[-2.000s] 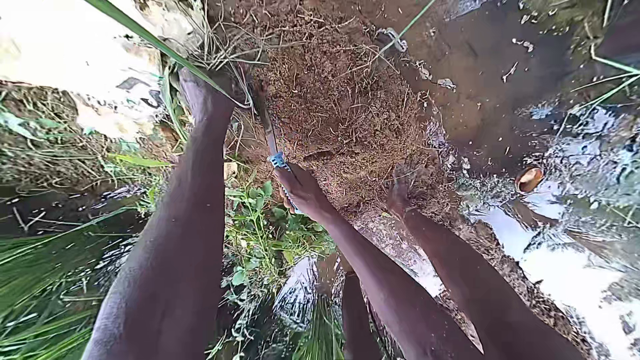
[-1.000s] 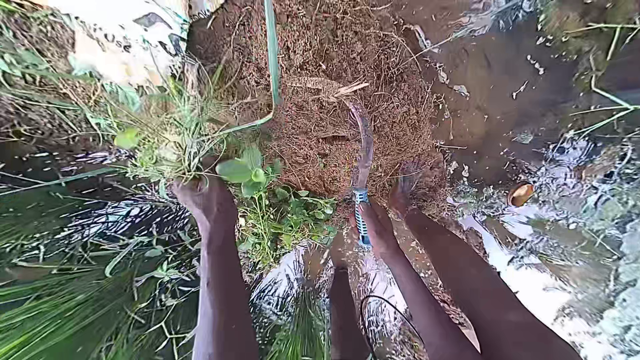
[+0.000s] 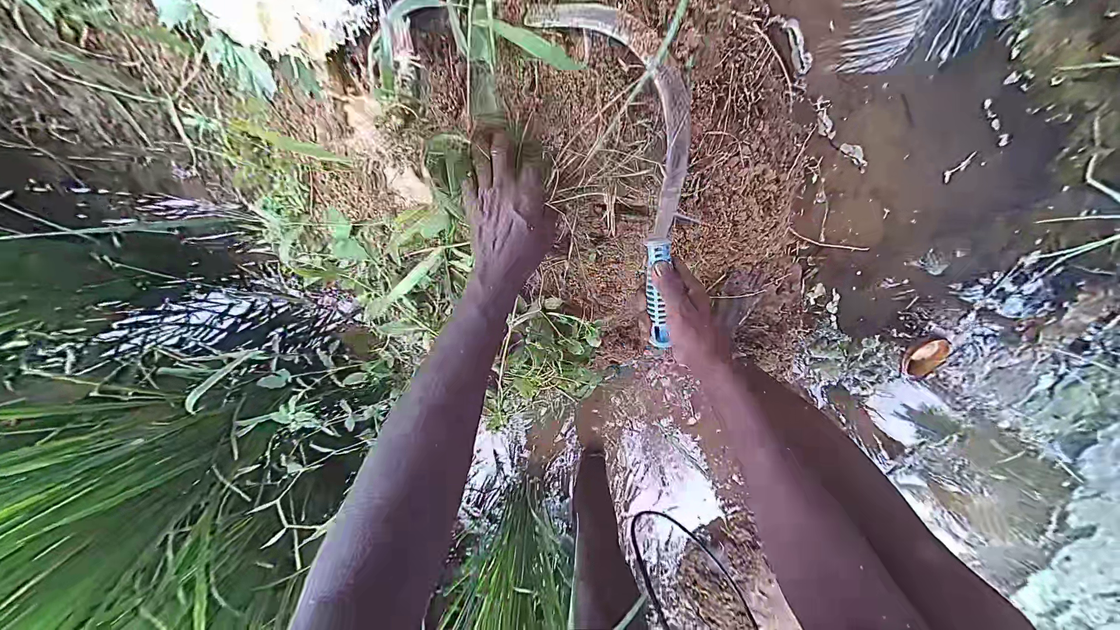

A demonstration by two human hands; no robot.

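Note:
My right hand point(image 3: 687, 306) is closed round the blue handle of a sickle point(image 3: 674, 114). Its curved metal blade points away from me and bends to the left at the top, above bare brown soil. To the left, my left hand point(image 3: 512, 197) reaches forward over the mound, its fingertips blurred among green leaves and grass blades point(image 3: 481, 96). Whether its fingers grip these leaves cannot be told. Low leafy weeds point(image 3: 551, 350) grow between my two forearms.
Muddy water point(image 3: 919, 157) lies right of the soil mound point(image 3: 744, 175). A brown bowl-like object point(image 3: 926, 357) sits at the right. Long grass point(image 3: 105, 490) fills the lower left, and a pale sack point(image 3: 280, 26) lies at the top left. My legs stand in shallow water; a thin black cord point(image 3: 691, 525) loops below.
My left hand has moved from the clump of weeds at the left to over the mound, nearer the sickle. My right hand still holds the sickle.

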